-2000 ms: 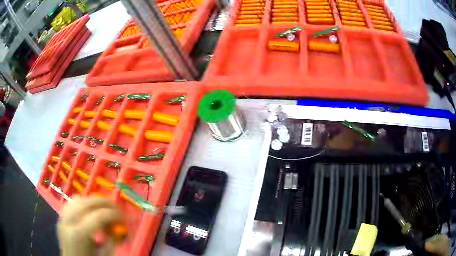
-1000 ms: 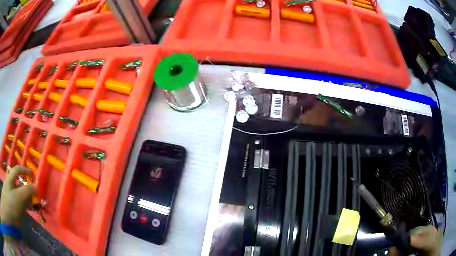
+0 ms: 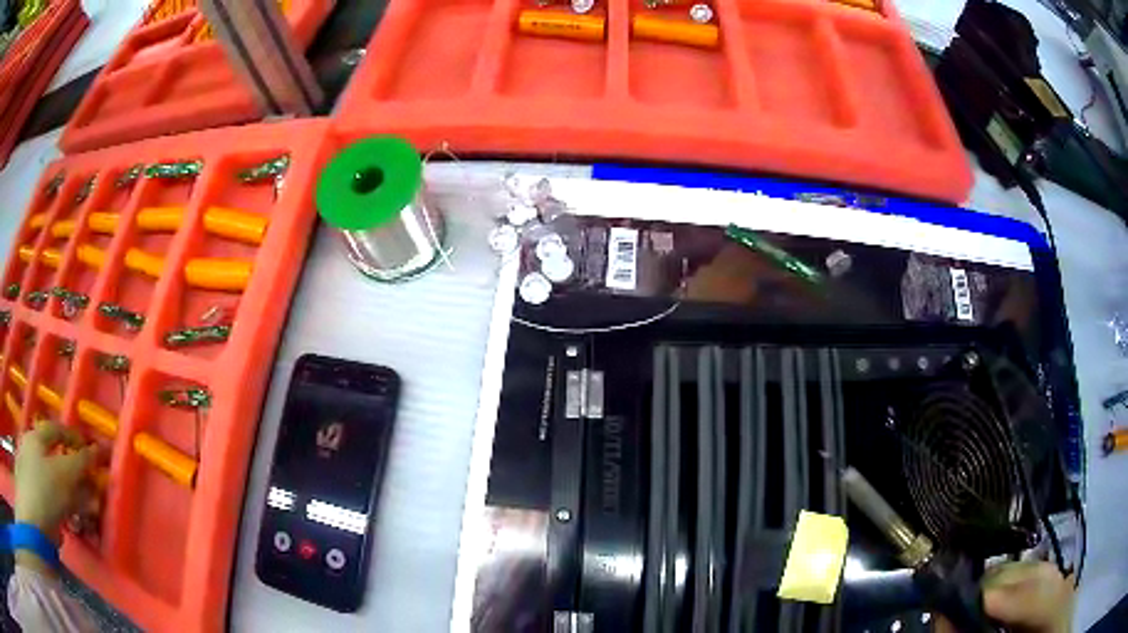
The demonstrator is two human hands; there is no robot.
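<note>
My left hand, with a blue band at the wrist, is at the lower left inside a red-orange compartment tray. Its fingers are at an orange cell, blurred, so I cannot tell whether they grip it. The tray holds orange battery cells and green circuit boards. My right hand is at the lower right, closed round the black handle of a soldering iron. The iron's tip points up and left, above the dark ribbed mat. A yellow pad lies left of the handle.
A smartphone lies between tray and mat. A green-rimmed solder spool stands behind it. Silvery discs and a green board lie on the mat. A black fan is at the right. A large red-orange tray is behind.
The view has shifted, so the benchtop things appear further left. My left hand has moved down into the tray, and the green board seen near it earlier no longer shows there. My right hand still holds the iron.
</note>
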